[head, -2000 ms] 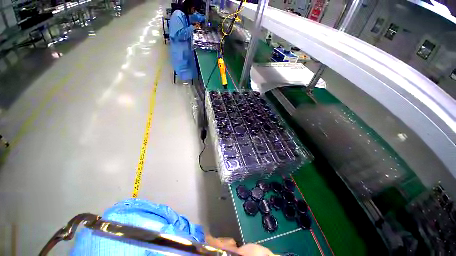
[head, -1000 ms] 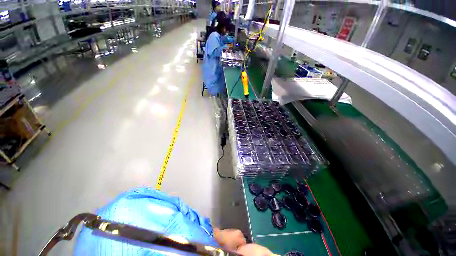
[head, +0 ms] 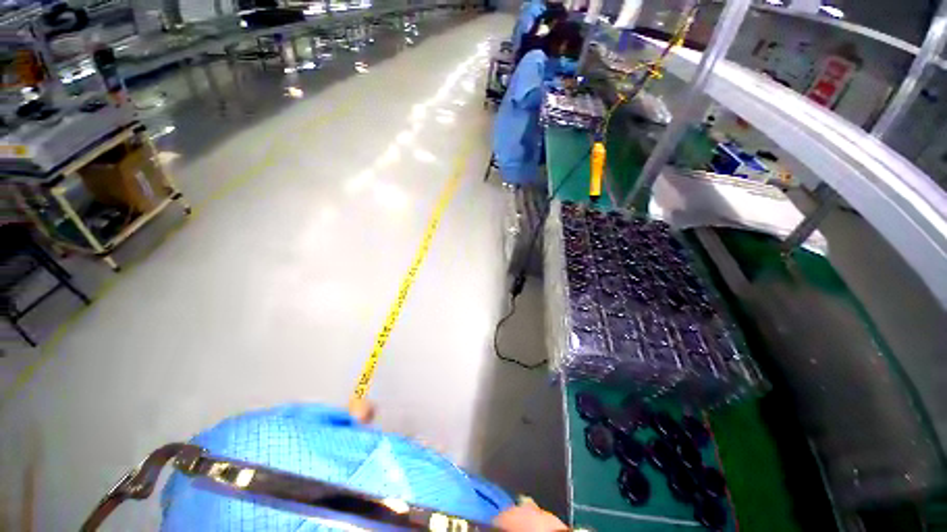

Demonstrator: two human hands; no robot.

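Several round black units point(head: 626, 451) lie loosely on the green bench mat point(head: 597, 494), in front of the stacked clear blister trays point(head: 649, 301) that hold more black units. A blue sleeve point(head: 312, 447) fills the bottom. A small bare patch of a hand point(head: 361, 411) shows at the sleeve's upper edge. Another bare part of a hand point(head: 528, 515) shows at the bottom edge, partly behind the glasses frame. Which hand is which, and whether either holds anything, cannot be told. An orange electric screwdriver point(head: 597, 171) hangs upright beyond the trays.
A person in a blue smock point(head: 521, 114) works farther along the bench. A green conveyor point(head: 763, 447) and a white shelf edge point(head: 800, 104) run along the right. A cart with a cardboard box point(head: 123, 177) stands at the left. A black cable point(head: 498, 335) hangs beside the bench. Yellow tape point(head: 405, 296) marks the floor.
The view has swung left, so bench and trays appear farther right and more of the cart shows. One bare hand part now shows above the sleeve; earlier, both bare parts were together near the bottom.
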